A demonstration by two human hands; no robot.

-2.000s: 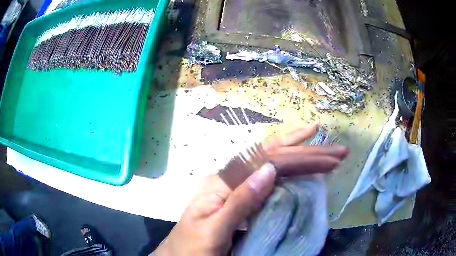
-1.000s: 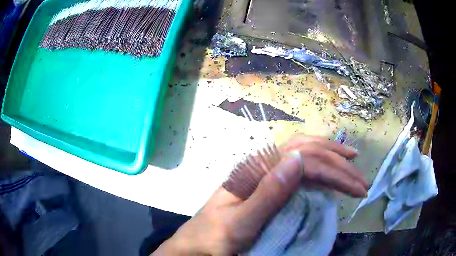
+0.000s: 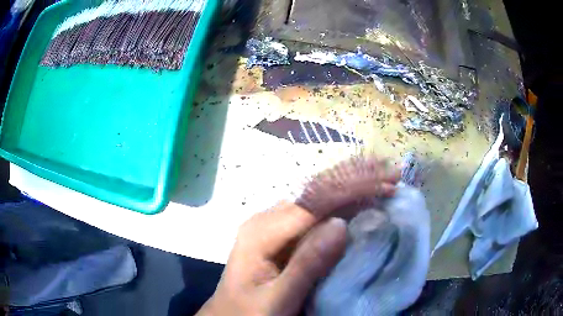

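Note:
My bare left hand (image 3: pixel 278 253) comes in from the bottom, fingers curled around a fanned bundle of thin brown-red wire leads (image 3: pixel 342 182); the fan is blurred. My right hand (image 3: pixel 376 253), in a whitish work glove, is close against it on the right; its fingers are blurred and partly hidden, so its grip cannot be told. Several pale wires lie across a dark flat scrap (image 3: pixel 281 128) on the bench beyond. The green tray (image 3: pixel 99 136) at left holds a dense row of wires (image 3: pixel 123 40) with whitish ends at its far side.
A dark metal frame (image 3: pixel 370 18) stands beyond, with silvery crumpled dross (image 3: pixel 432 102) along its near edge. A small bunch of wires (image 3: pixel 410 168) lies behind the glove. At right are a pale rag (image 3: pixel 503 210), a dark cup (image 3: pixel 512 126) and an orange-brown brush handle (image 3: pixel 528 136).
My left fingers, stretched to the right before, are now curled in. The fan is spread wider and farther right. The glove is higher beside it. More pale wires show on the dark scrap.

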